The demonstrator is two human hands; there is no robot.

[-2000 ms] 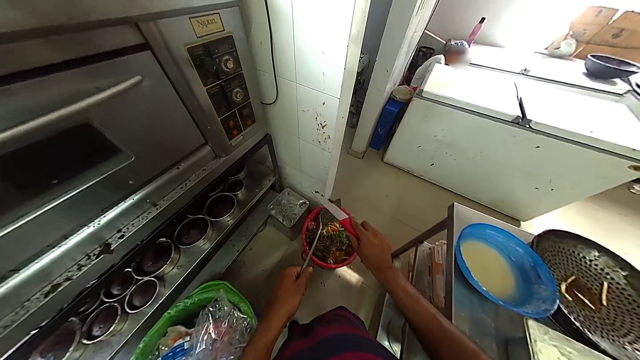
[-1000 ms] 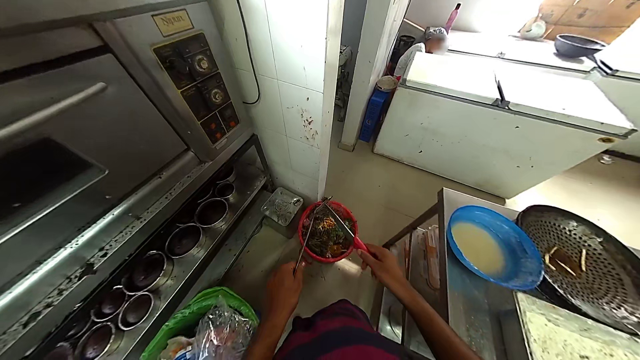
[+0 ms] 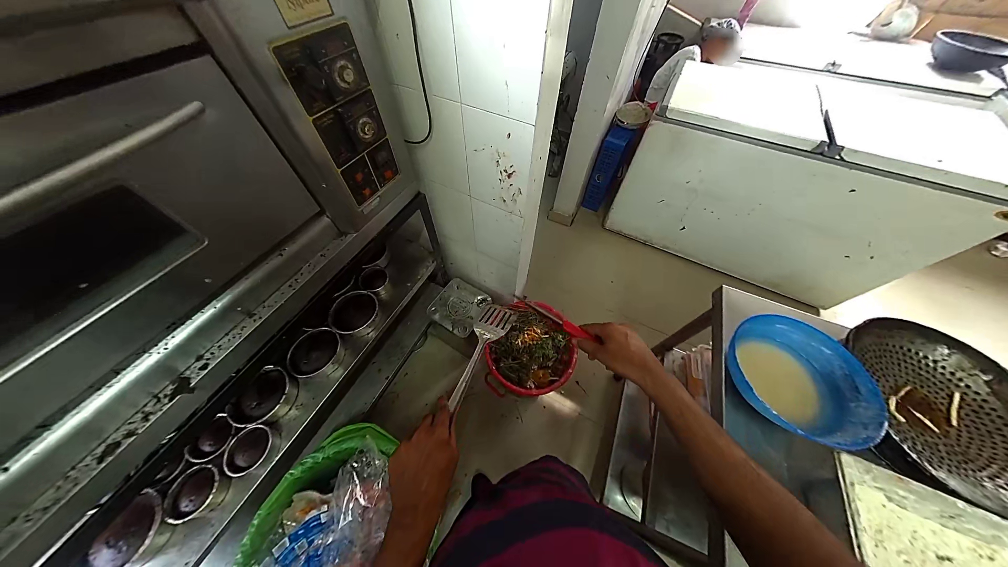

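My left hand (image 3: 429,449) grips the handle of a slotted metal spatula (image 3: 490,327), whose head is over the left rim of a red basket (image 3: 568,370). My right hand (image 3: 618,348) is closed on the red handle of a knife (image 3: 579,331); its blade reaches up and left over the basket, close to the spatula head. Green and orange scraps (image 3: 531,346) fill the basket, which stands on the floor. Part of the knife blade is hard to make out against the basket's rim.
An oven (image 3: 102,181) and a shelf of metal pots (image 3: 264,394) line the left, beside a green-lined bin (image 3: 283,492). At right, a steel table (image 3: 736,298) holds a blue bowl (image 3: 858,390) and a perforated pan (image 3: 890,339). Behind are chest freezers (image 3: 756,181) and a person (image 3: 677,71).
The knife has swung from pointing steeply upward two seconds ago to lying low over the basket. The spatula's head now shows its slots at the basket's left rim. The person behind shows more.
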